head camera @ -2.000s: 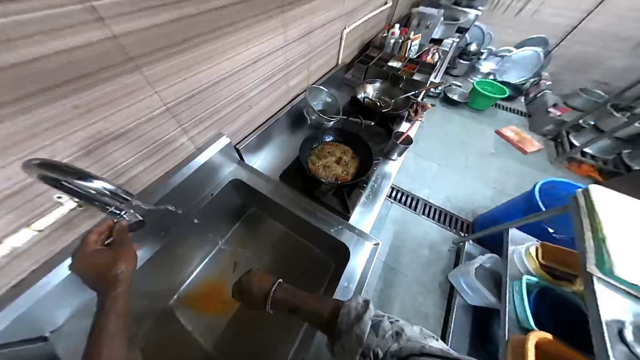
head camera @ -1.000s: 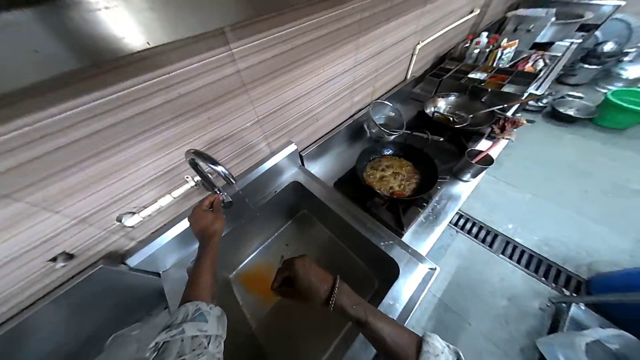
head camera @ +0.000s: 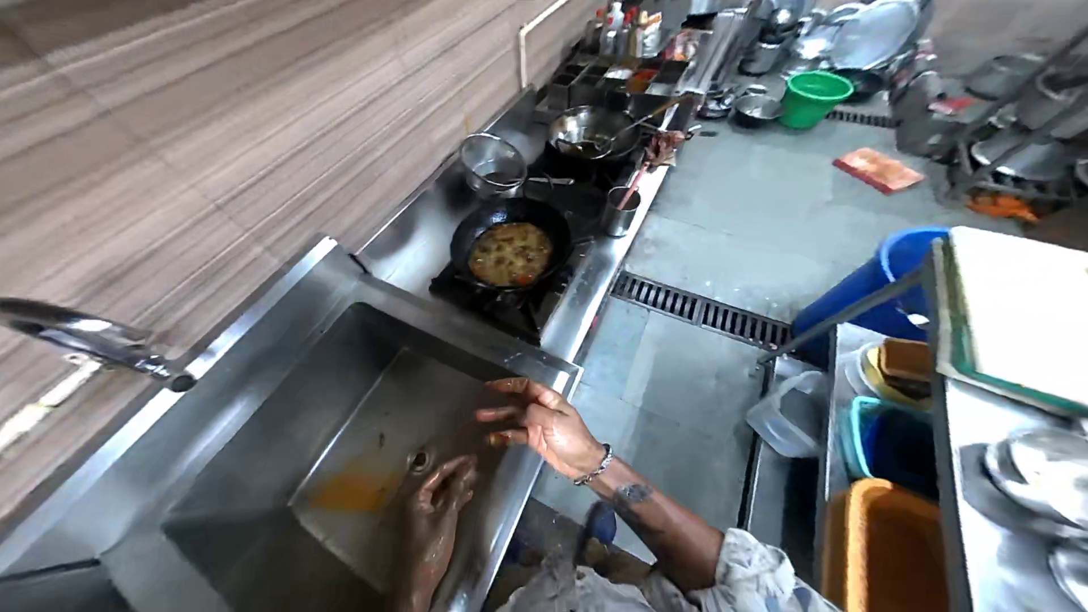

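Observation:
Both wet hands are over a stainless steel sink [head camera: 255, 442]. My left hand [head camera: 442, 493] is above the basin with curled fingers and nothing visible in it. My right hand [head camera: 544, 425], with a bracelet at the wrist, hovers by the basin's right edge, fingers apart and empty. An orange-brown stain [head camera: 357, 489] lies on the sink floor beside the drain hole [head camera: 419, 460]. The chrome faucet [head camera: 93, 336] reaches in from the left, and no water shows at its spout. Beyond the sink, a black wok [head camera: 510, 248] of oily food sits on a gas stove [head camera: 501, 310].
Behind the wok stand a metal strainer [head camera: 493, 166], a steel pan [head camera: 592, 134] and a steel container [head camera: 620, 212]. A floor drain grate [head camera: 701, 310] crosses the floor. At right are a blue barrel [head camera: 858, 280], an orange tub [head camera: 892, 552] and a metal shelf [head camera: 1003, 501].
My left hand has left the faucet and come down over the basin. My right hand has lifted from inside the sink to its right edge, its fingers now spread.

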